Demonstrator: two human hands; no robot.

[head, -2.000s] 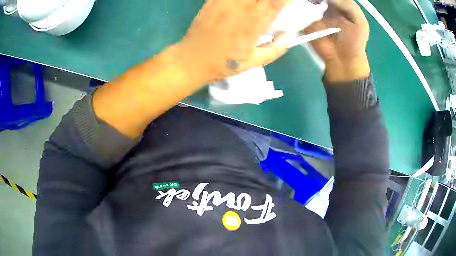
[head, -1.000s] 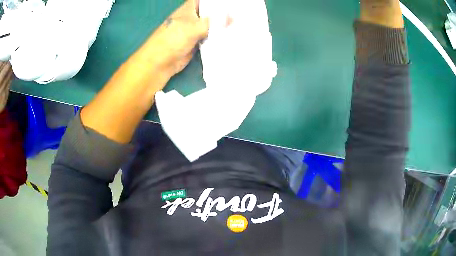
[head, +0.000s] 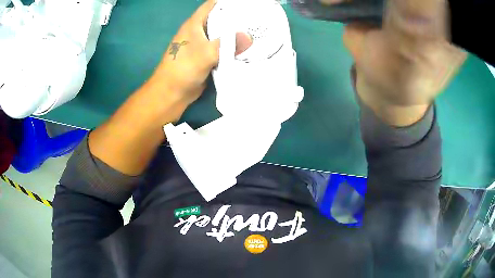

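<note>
A glaring white camera housing [head: 258, 81] is held up over the near part of the bench. Its blocky white bracket [head: 214, 155] extends down and left, past the bench edge in front of my shirt. My left hand [head: 190, 54] grips the housing from its left side, with a fingertip showing in an opening near the top. My right hand [head: 407, 62], blurred, is closed around a thick black electric screwdriver [head: 339, 11] at the top right. The screwdriver is apart from the visible housing and partly cut off by the picture's top edge. Its tip cannot be made out.
Other white camera units [head: 40, 59] stand at the bench's left edge. The bench has a green mat [head: 325, 119]. Blue stools [head: 40, 144] are below. Dark red cloth [head: 5, 144] shows at the far left. Equipment [head: 477, 233] is at the lower right.
Between two seconds and one second ago, the housing came to hang bracket-down in my left hand. Since then my right hand has come back into view from the top, holding the black screwdriver.
</note>
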